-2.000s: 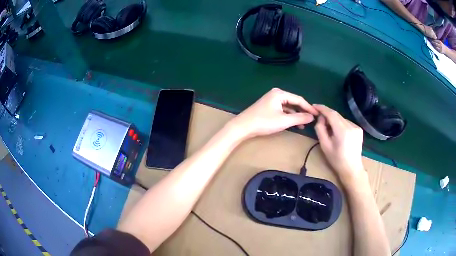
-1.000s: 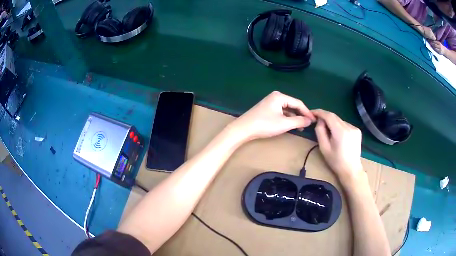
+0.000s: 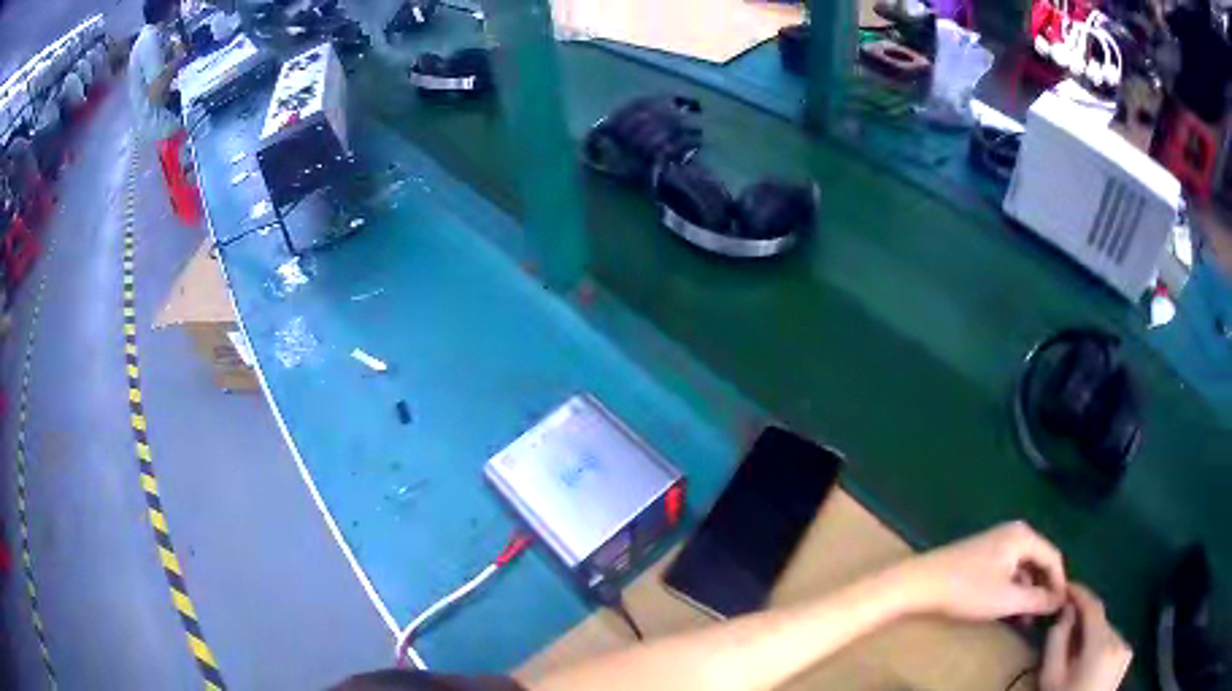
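My left hand [image 3: 997, 574] is at the lower right, its arm reaching across the cardboard sheet [image 3: 865, 537]. My right hand [image 3: 1085, 653] is just beside it, partly cut off by the bottom edge. The fingertips of both hands meet; whether anything small is between them cannot be told. A black smartphone [image 3: 759, 520] lies flat at the cardboard's edge. A silver charger box [image 3: 584, 483] stands left of it, with a white lead [image 3: 457, 594] with a red end. The dock is out of view.
Black headphones lie on the green belt: one pair [image 3: 736, 216] beyond the phone, another [image 3: 1081, 405] above my hands, one cut off at right. A green post [image 3: 538, 149] stands by the belt. A white device [image 3: 1097, 189] is across it. A person [image 3: 151, 68] is far left.
The view has swung left and up, so the hands and phone appear lower right and the dock has left the picture. The hands still meet at the fingertips.
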